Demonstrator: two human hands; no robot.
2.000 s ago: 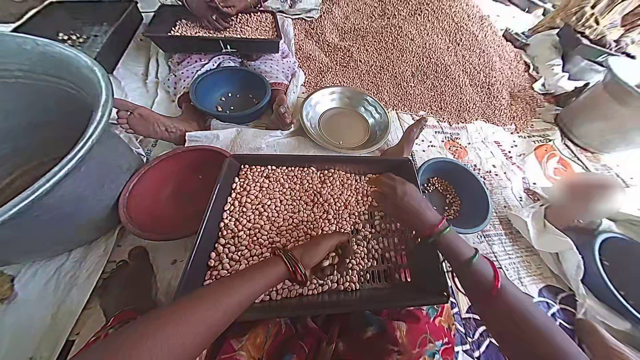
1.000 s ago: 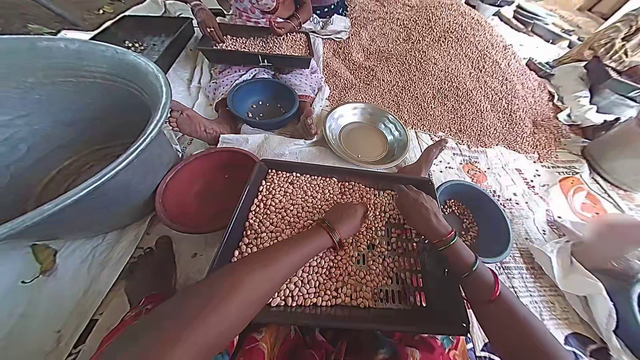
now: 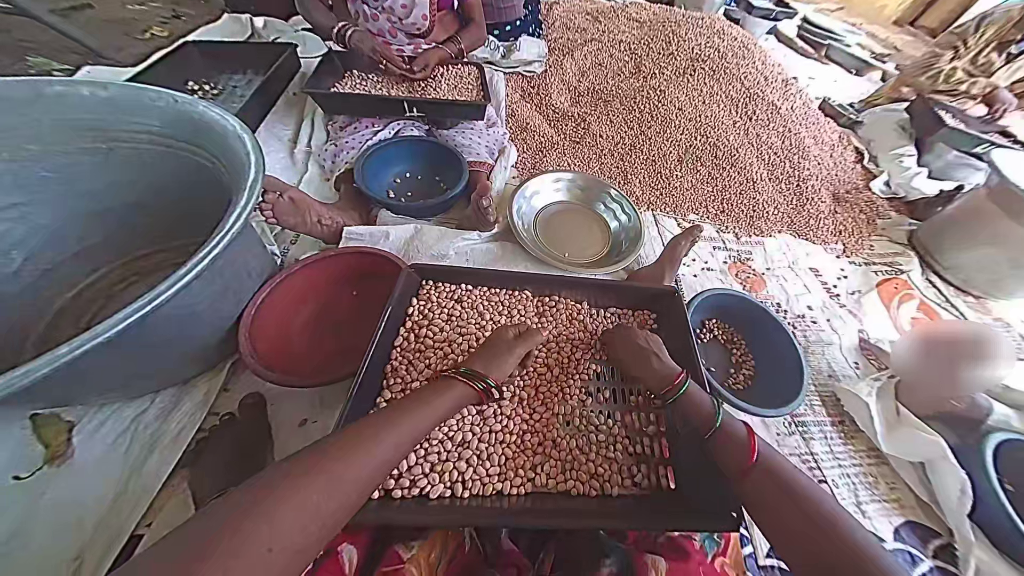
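A black slotted plastic tray rests at my lap, covered in shelled peanuts; its slots show on the right side. My left hand, with bangles at the wrist, lies over the peanuts near the tray's middle, fingers curled; whether it holds any is hidden. My right hand touches the peanuts at the tray's upper right, its fingertips turned down and partly hidden. A blue-grey bowl with some peanuts stands against the tray's right side. A red bowl sits at its left.
A large metal tub fills the left. Beyond my tray are a steel basin, a blue bowl and a co-worker's hands over another black tray. A big peanut heap lies behind, on printed sacks. Another person is at right.
My left hand was lower in the tray two seconds ago and has moved up it. My right hand stays at the upper right. The co-worker's hands have come together over their tray.
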